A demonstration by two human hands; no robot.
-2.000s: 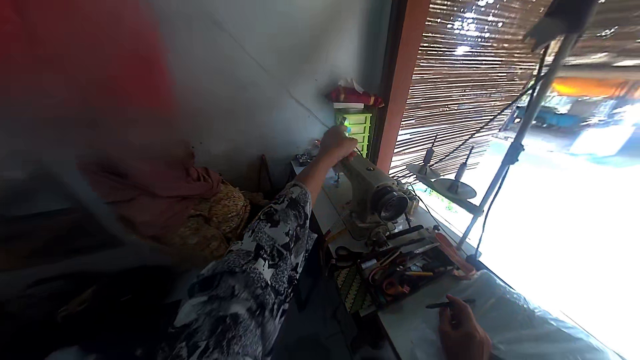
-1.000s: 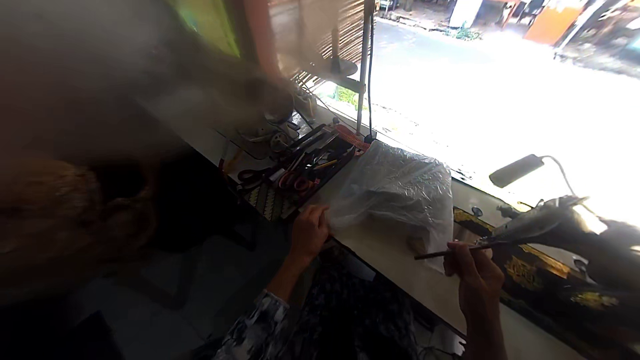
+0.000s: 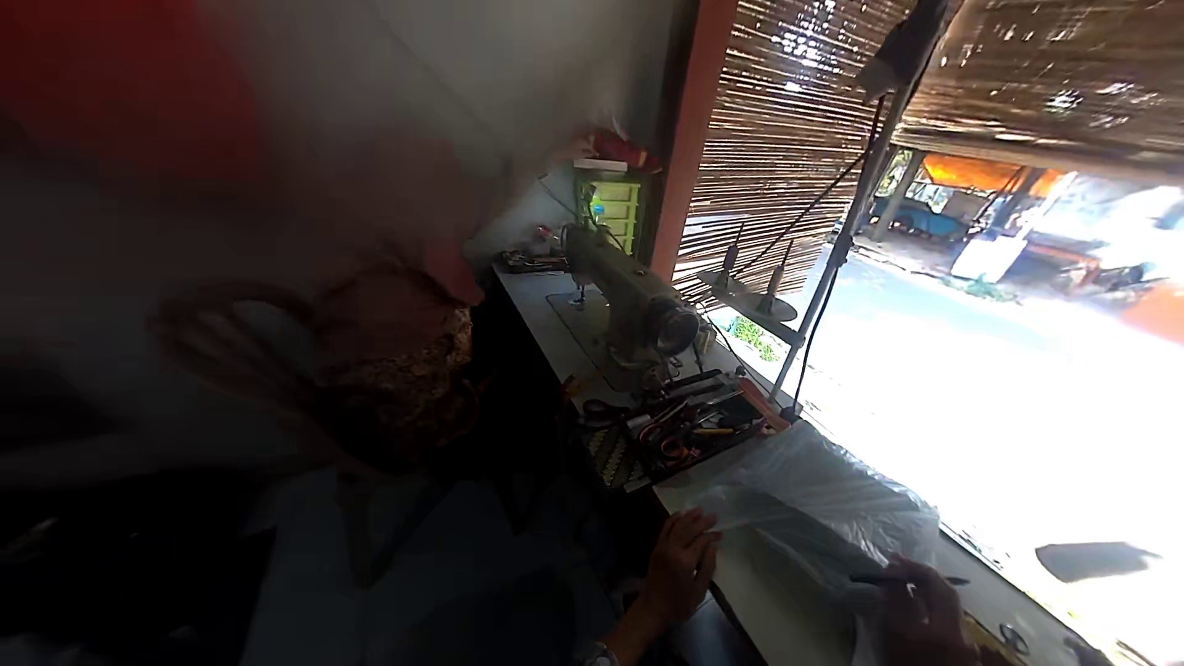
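My left hand (image 3: 683, 562) rests at the near edge of the pale worktable, its fingers by the border of a clear plastic bag (image 3: 842, 499). Whether the fingers pinch the plastic cannot be told. Lower right, my right hand (image 3: 920, 606) holds a slim dark pen-like tool (image 3: 869, 580) crosswise over the bag. Something dark lies inside or under the plastic. A tray of hand tools (image 3: 703, 430), with dark-handled scissors (image 3: 606, 412) at its left, sits beyond the bag. Behind it stands an industrial sewing machine (image 3: 629, 291).
A thread stand (image 3: 754, 296) rises on a metal pole (image 3: 837, 250) at the table's far edge. A green drawer unit (image 3: 615, 208) is at the back. Patterned cloth (image 3: 407, 379) lies at left. Part of a black machine (image 3: 1013, 638) shows at lower right.
Two seconds ago my left hand was at the sewing machine's far end; now it is at the near table edge beside the plastic bag. The view has swung right and back.
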